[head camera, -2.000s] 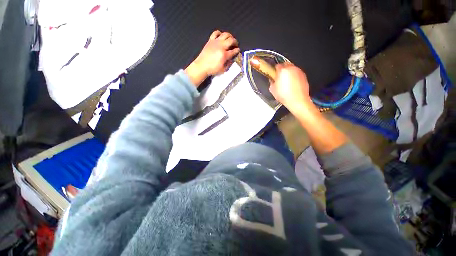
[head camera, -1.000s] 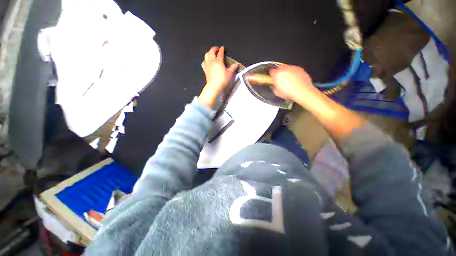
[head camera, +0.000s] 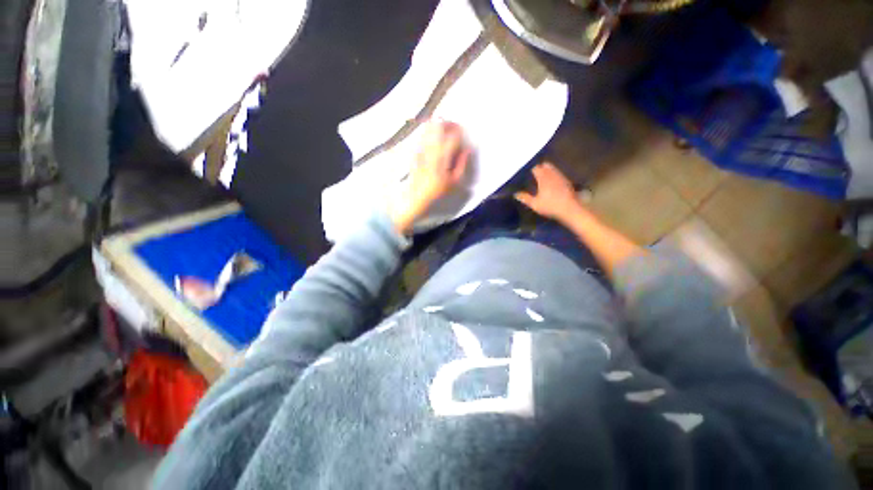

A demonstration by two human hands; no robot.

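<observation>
A white garment panel (head camera: 512, 91) with a brown seam strip (head camera: 421, 113) across it lies on the black ironing table (head camera: 330, 72). My left hand (head camera: 440, 167) is over the panel's lower part, slightly blurred; whether its fingers grip anything is unclear. My right hand (head camera: 552, 194) is just beyond the panel's near right edge, empty with its fingers apart. The steam iron (head camera: 555, 27) stands at the top edge of the picture, beyond the panel's far end, partly cut off, with no hand on it.
A stack of white panels (head camera: 206, 57) with jagged edges lies at the far left. A blue-topped box (head camera: 215, 278) with scraps on it is at the left, above a red bag (head camera: 163, 397). A blue crate (head camera: 742, 115) is on the tiled floor at the right.
My right hand has let go of the iron and moved down toward my body. My left hand has moved down onto the panel. The view has shifted, so the iron now appears higher.
</observation>
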